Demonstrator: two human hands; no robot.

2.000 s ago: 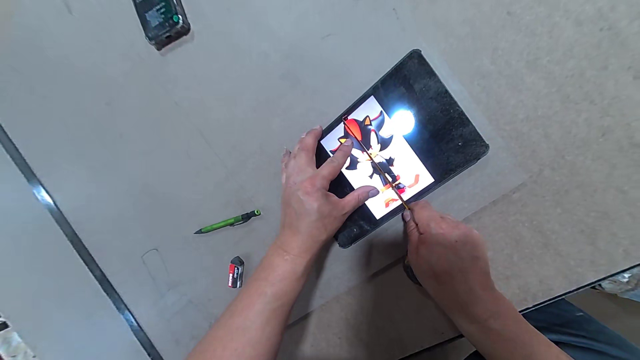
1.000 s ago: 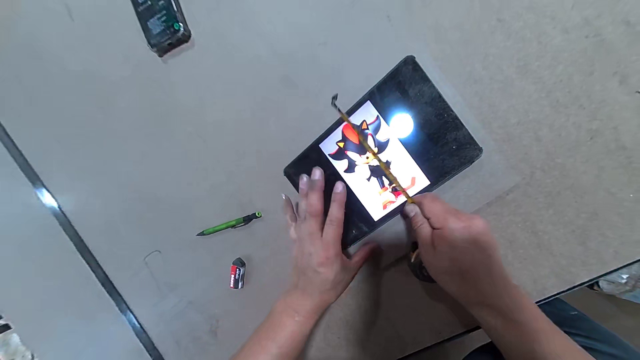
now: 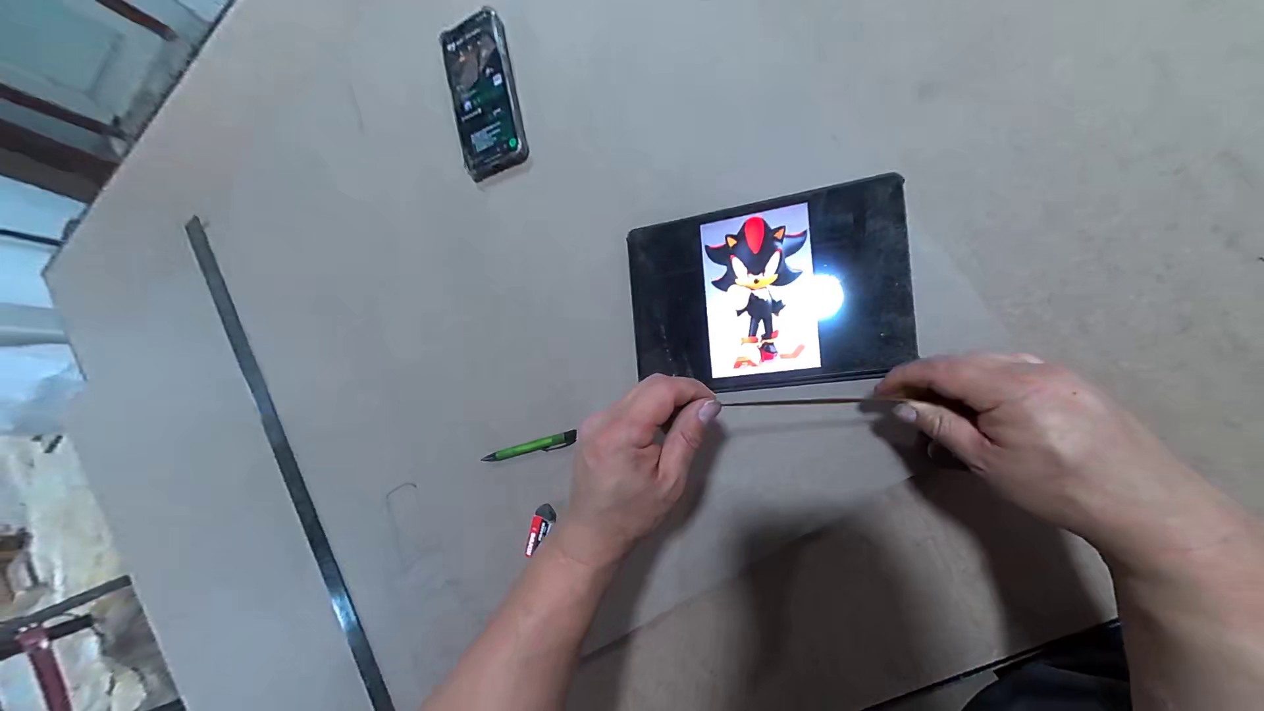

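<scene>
A thin measuring strip, probably a tape measure's blade, is stretched just in front of the near edge of a black tablet. Its one end is pinched between thumb and finger of my left hand; my right hand is closed on the other end, with the rest of the tool hidden in the palm. On the tablet's screen a picture of a black and red cartoon hedgehog shows beside a bright glare. A green pen or mechanical pencil lies left of my left hand, and a small red and black eraser lies near that wrist.
A smartphone with its screen lit lies at the back. A long metal strip runs down the left of the pale board. Faint pencil lines mark the board left of the eraser. Clutter lies beyond its left edge.
The strip lay across the tablet's picture and is now in front of the tablet. My left hand has left the tablet and taken the strip's free end. The view has turned and shifted.
</scene>
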